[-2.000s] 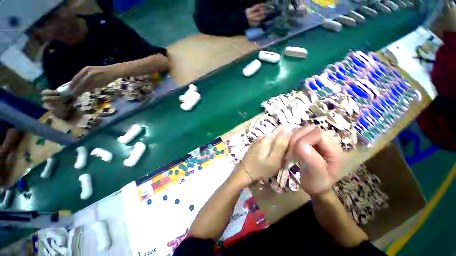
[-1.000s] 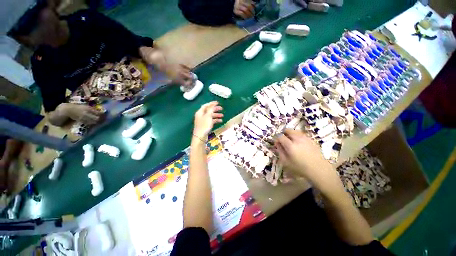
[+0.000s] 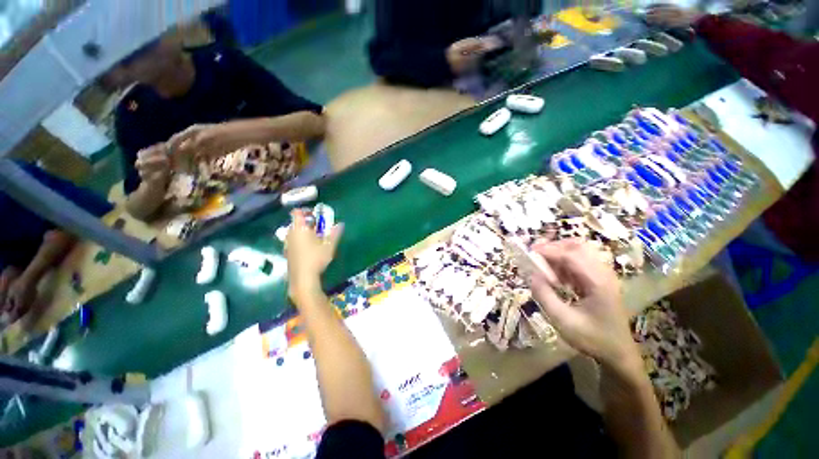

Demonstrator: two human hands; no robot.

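Note:
My left hand (image 3: pixel 310 255) reaches over the green belt, with its fingertips at a white housing (image 3: pixel 324 217) that shows some blue. Whether the fingers grip it is unclear. My right hand (image 3: pixel 584 296) is above the front of the heap of cream inner parts (image 3: pixel 462 269), with a pale strip-like part (image 3: pixel 536 262) between its thumb and fingers. Blue-faced subassemblies (image 3: pixel 660 175) lie in rows beyond the heap.
The green conveyor belt (image 3: pixel 377 211) carries several white housings (image 3: pixel 437 181). A printed sheet (image 3: pixel 395 350) with small dark pads lies left of the heap. An open carton (image 3: pixel 718 359) holds more parts at the right. Other workers sit across the belt; a red sleeve (image 3: pixel 763 58) reaches in at upper right.
My left hand has moved left along the belt to the housing showing blue. My right hand has lifted from the heap with a pale part. Housings on the belt have shifted.

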